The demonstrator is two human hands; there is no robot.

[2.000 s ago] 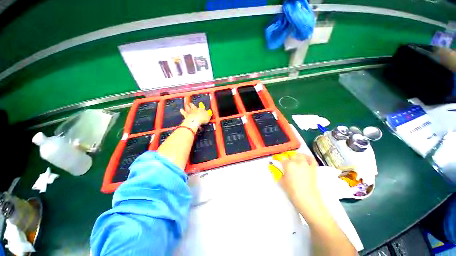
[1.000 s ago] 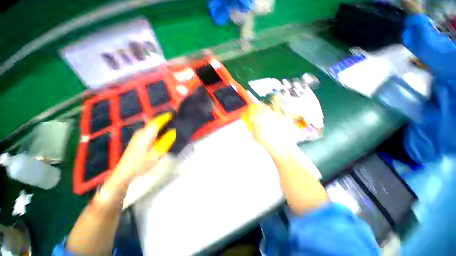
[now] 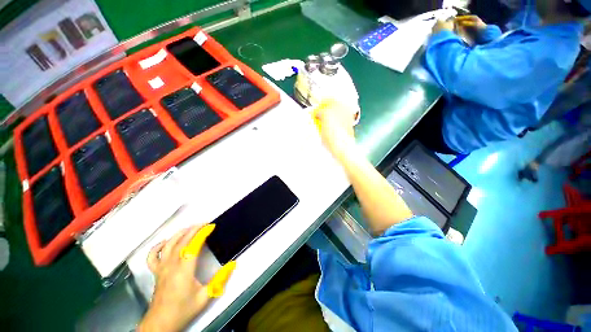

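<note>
A glossy black smartphone [image 3: 254,219] lies flat on the white work mat [image 3: 285,149]. My left hand [image 3: 178,272] is at its lower left end, thumb and finger in yellow cots spread apart beside the corners; the hand looks open. My right hand [image 3: 337,126] is farther off at the whitish waste dish [image 3: 350,97], its fingertips partly hidden. I cannot tell whether it holds anything. The red-orange foam tray [image 3: 155,165] at the left holds several dark phones; one back-row pocket [image 3: 157,76] is empty of a phone and shows white tabs.
A whitish film stack [image 3: 129,227] lies between tray and mat. Metal-topped jars [image 3: 324,63] and a white wipe [image 3: 280,69] are by the dish. A black tray [image 3: 431,178] is low right. Another person in blue [image 3: 492,84] works at the upper right.
The view has swung right and closer. A phone has left the tray's back row in my left hand and now lies on the mat. My right hand has moved to the dish.
</note>
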